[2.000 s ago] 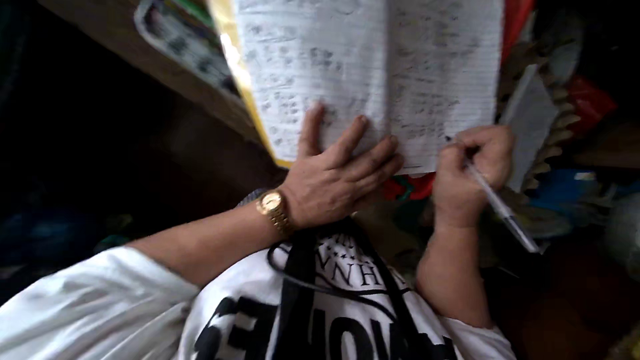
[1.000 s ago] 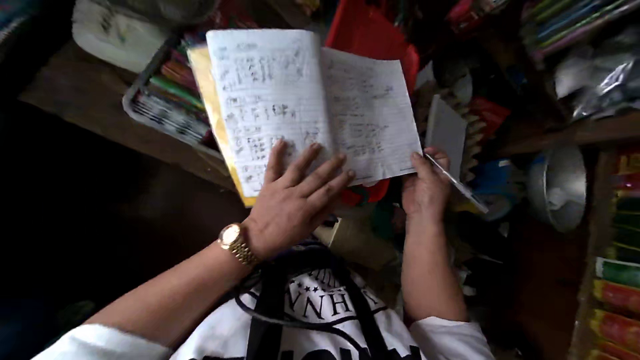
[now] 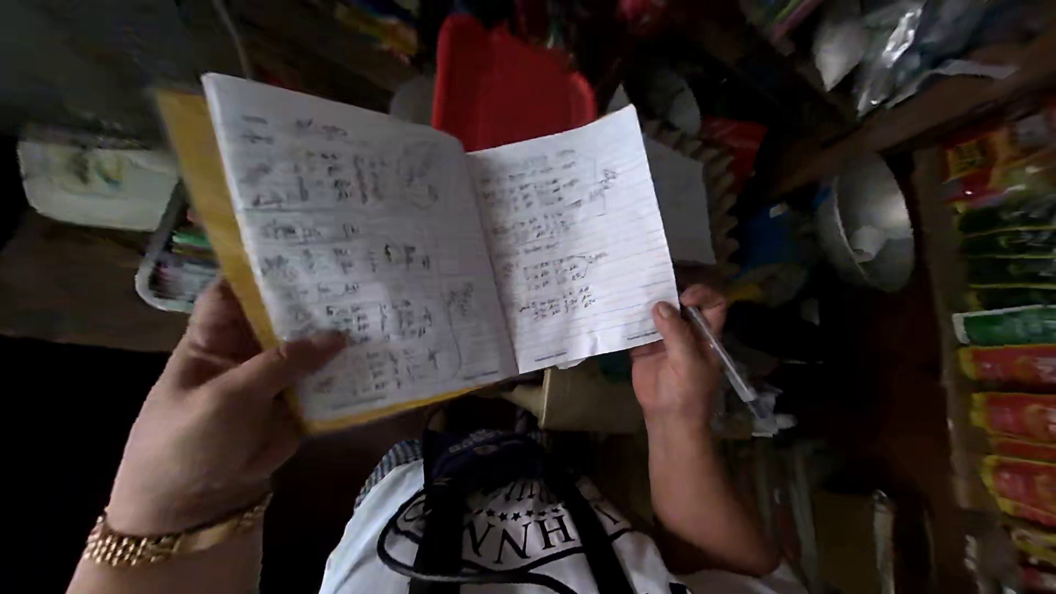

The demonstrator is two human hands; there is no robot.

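An open notebook (image 3: 379,264) with handwriting on both pages and a yellow cover spans the middle of the head view. My left hand (image 3: 239,388) grips its lower left edge, thumb over the page and fingers behind; a gold-coloured metal band circles that wrist. At the lower right corner my right hand (image 3: 681,355) pinches the right page between thumb and fingers. That hand also holds a clear-barrelled pen (image 3: 726,359), which slants down to the right.
A red plastic tray (image 3: 511,82) lies beyond the notebook. A basket (image 3: 153,264) with coloured items stands on a wooden surface at left. At right are a metal bowl (image 3: 870,223) and rows of coloured packets (image 3: 1011,400). A white pad (image 3: 681,198) lies behind the right page.
My left hand has gone from lying flat on the left page to gripping the notebook's left edge. My right hand, earlier with the pen at the page, now holds the page corner too.
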